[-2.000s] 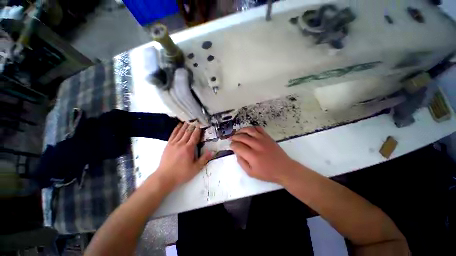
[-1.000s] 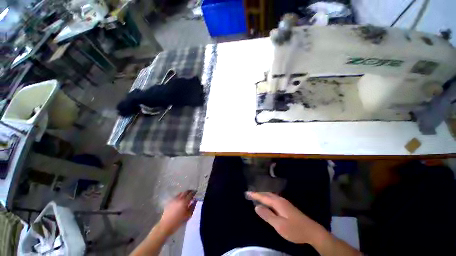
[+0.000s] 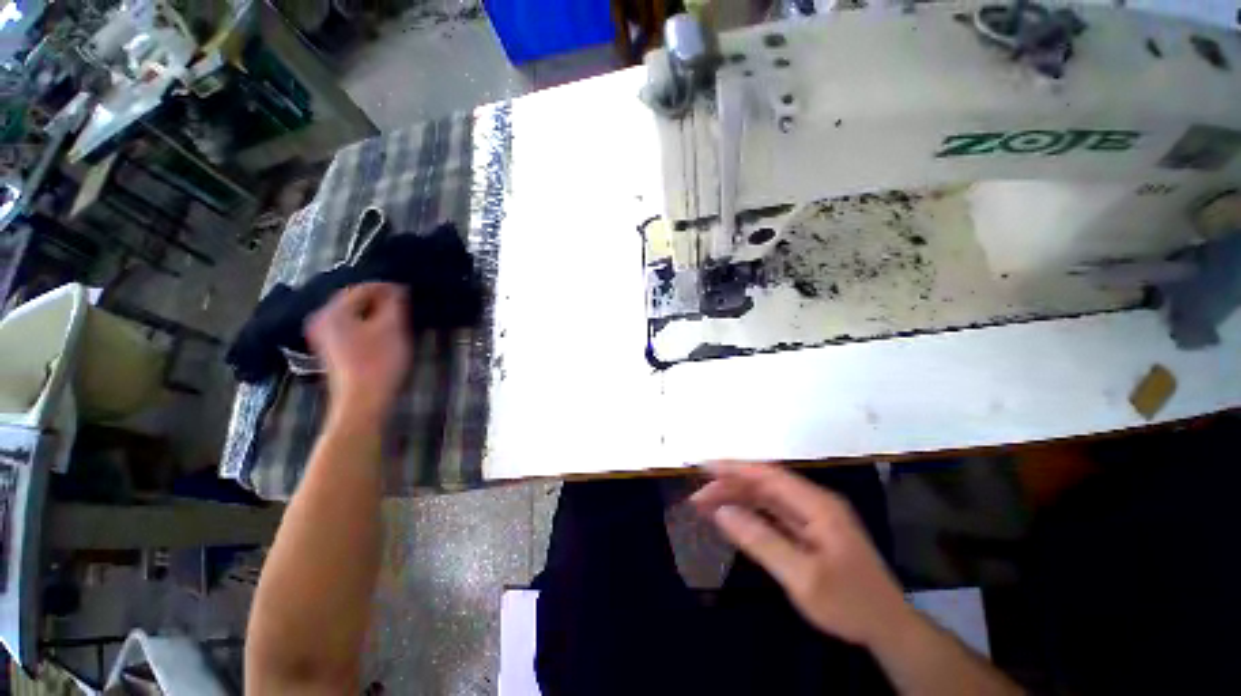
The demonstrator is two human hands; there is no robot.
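Note:
A bundle of dark cut pieces [image 3: 429, 272] lies crumpled on the plaid cloth [image 3: 425, 170] at the left, with a pale cord [image 3: 365, 234] looped at its top edge. My left hand [image 3: 365, 340] is over the bundle, blurred, fingers curled; whether it grips any fabric cannot be told. My right hand [image 3: 803, 541] is above my dark-clothed lap near the table's front edge, fingers apart and empty. The sewing machine head [image 3: 871, 109] with green ZOJE lettering stands at the right. No fabric shows at its presser foot [image 3: 728, 288].
A small tan block [image 3: 1153, 392] lies on the white tabletop [image 3: 817, 411] at the right. A grey rag [image 3: 1200, 292] hangs at the machine's right end. A blue crate [image 3: 549, 25] stands behind. A pale bin [image 3: 44, 356] and other machines are at the far left.
The dark band seen under both hands at the needle is gone from there. My left hand has moved from beside my lap up to the bundle. My right hand has risen slightly above my lap.

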